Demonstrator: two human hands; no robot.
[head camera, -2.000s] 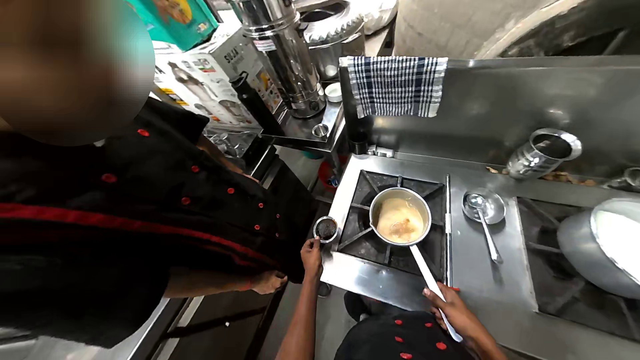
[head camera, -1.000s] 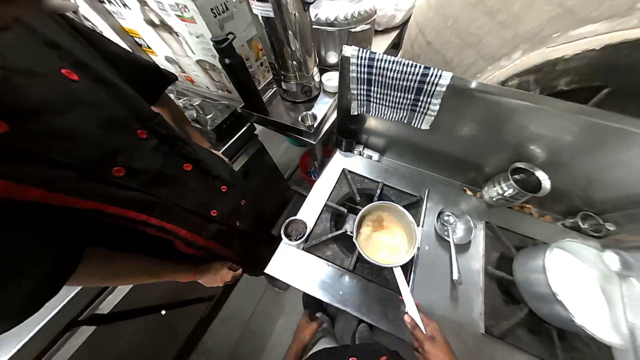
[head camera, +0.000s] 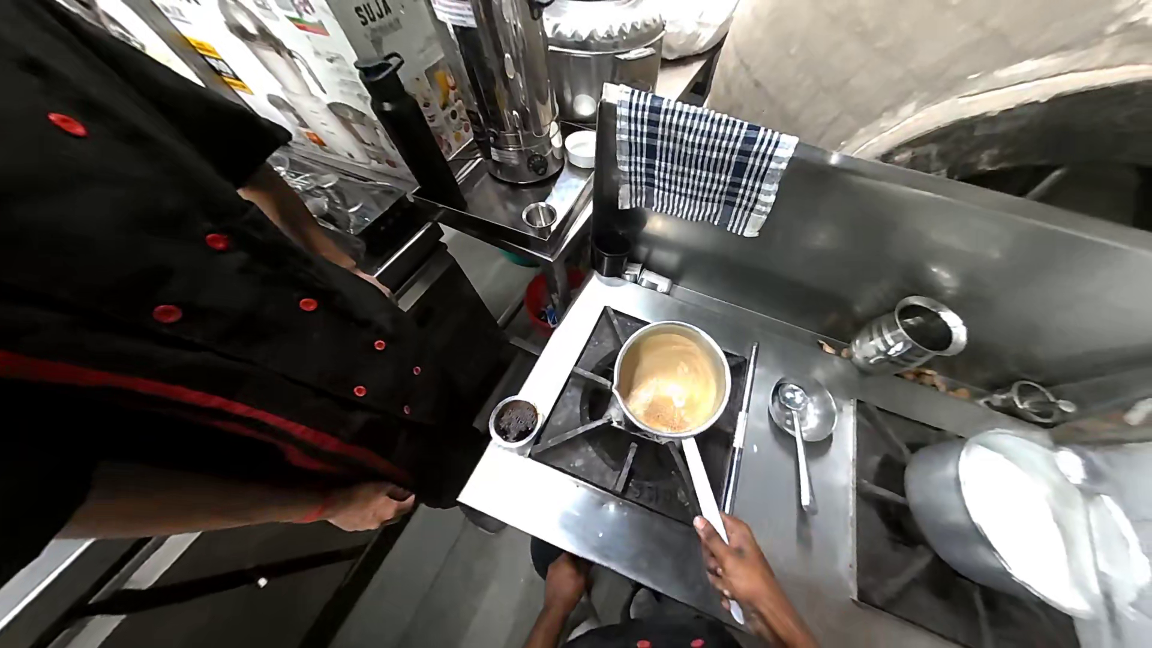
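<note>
A metal saucepan (head camera: 673, 380) with foamy tan liquid sits over the black burner grate (head camera: 585, 441). My right hand (head camera: 740, 569) is closed around its long pale handle. My left hand (head camera: 567, 580) hangs low in front of the stove's front edge; its fingers are partly hidden, and I cannot tell whether they are closed. A small bowl of dark contents (head camera: 516, 422) stands on the stove's left front corner. Right of the burner, a metal spoon (head camera: 800, 450) rests in a small steel dish (head camera: 817, 409).
A person in a black jacket (head camera: 207, 297) stands close at left. A large pot (head camera: 999, 513) stands at right, a steel jug (head camera: 909, 335) by the backsplash. A checked cloth (head camera: 702, 157) hangs over the backsplash's edge. A steel cup (head camera: 540, 216) stands on the side table.
My left hand has left the small bowl, which it touched two seconds ago, and moved down in front of the stove. My right hand stays on the saucepan's handle. The view has shifted.
</note>
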